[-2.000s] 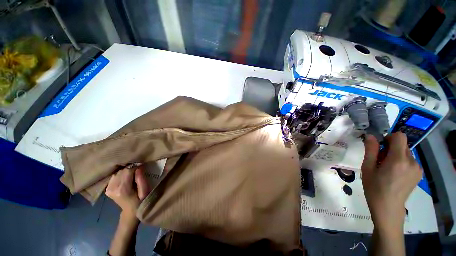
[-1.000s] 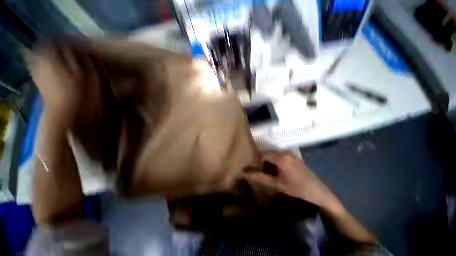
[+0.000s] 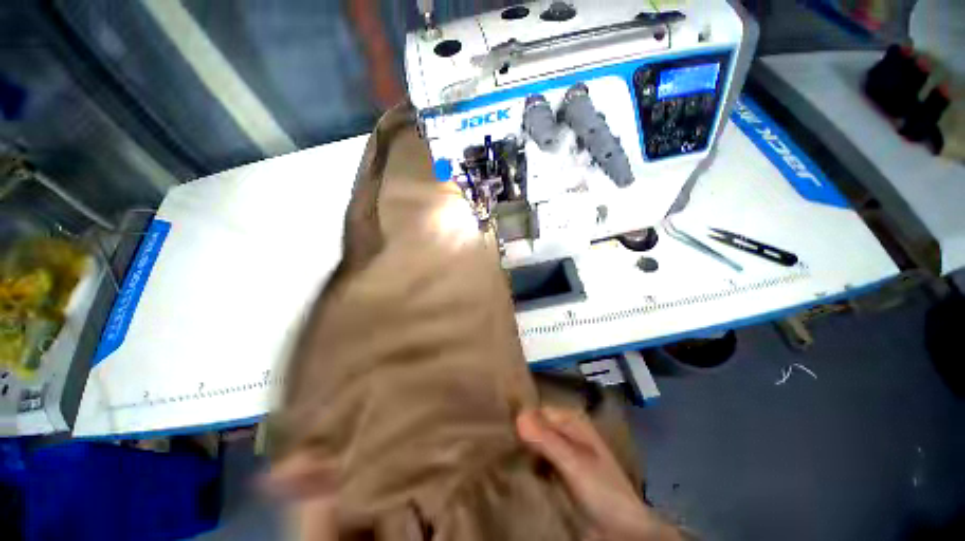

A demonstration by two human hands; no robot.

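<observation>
The brown garment panel (image 3: pixel 423 328) runs from the lit needle area (image 3: pixel 481 211) of the white overlock machine (image 3: pixel 571 74) down over the table's front edge towards me. My right hand (image 3: pixel 577 460) holds the panel's right edge low in the view, thumb on top. My left hand (image 3: pixel 307 486) is blurred at the panel's lower left side; its fingers are too smeared to tell whether they grip. The panel lies bunched between the hands.
Black thread snips (image 3: pixel 753 246) and thin tweezers (image 3: pixel 704 246) lie on the table at the right. A dark scrap opening (image 3: pixel 545 283) is beside the cloth. A lit control panel (image 3: pixel 683 106) is on the machine. Yellow material (image 3: pixel 40 291) lies at the far left.
My right hand has left the machine's front and taken hold of the cloth edge. My left hand has come down on the left. The cloth now hangs lengthwise towards me, and the view has shifted right.
</observation>
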